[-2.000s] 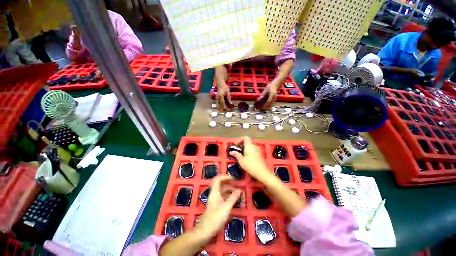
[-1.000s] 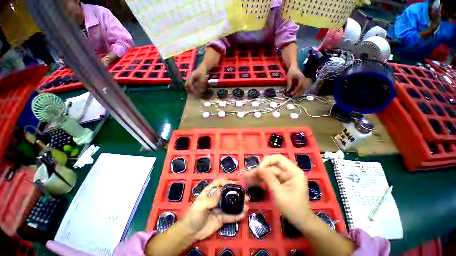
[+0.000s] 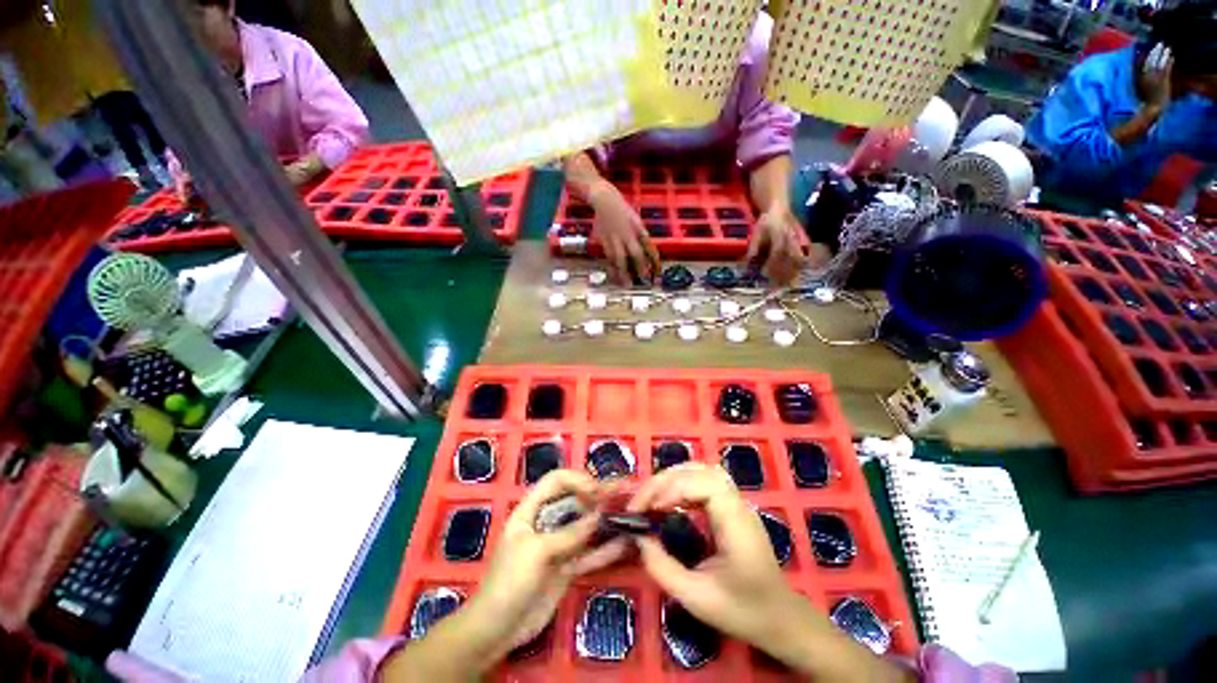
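Observation:
A black watch head [image 3: 625, 524] is held edge-on between my two hands, above the middle of the red tray [image 3: 618, 403]. My left hand [image 3: 531, 554] grips its left side. My right hand [image 3: 714, 560] has fingers on its right side. Other black watch heads sit in the tray pockets, such as a watch in the back row [image 3: 487, 400] and a silvery-edged one near the front [image 3: 606, 626]. Two back-row pockets are empty. My hands and forearms hide some middle and front pockets.
A large white notebook [image 3: 274, 540] lies left of the tray. A spiral notebook [image 3: 968, 554] with a pen [image 3: 1008, 578], a small white bottle [image 3: 938, 390] and a dark fan [image 3: 965, 274] are right. White discs on wires lie beyond. A metal post [image 3: 287, 227] stands left.
The watch head turned from face-up to edge-on. My right hand came in from the right and now touches it. The person opposite moved both hands inward over the row of discs.

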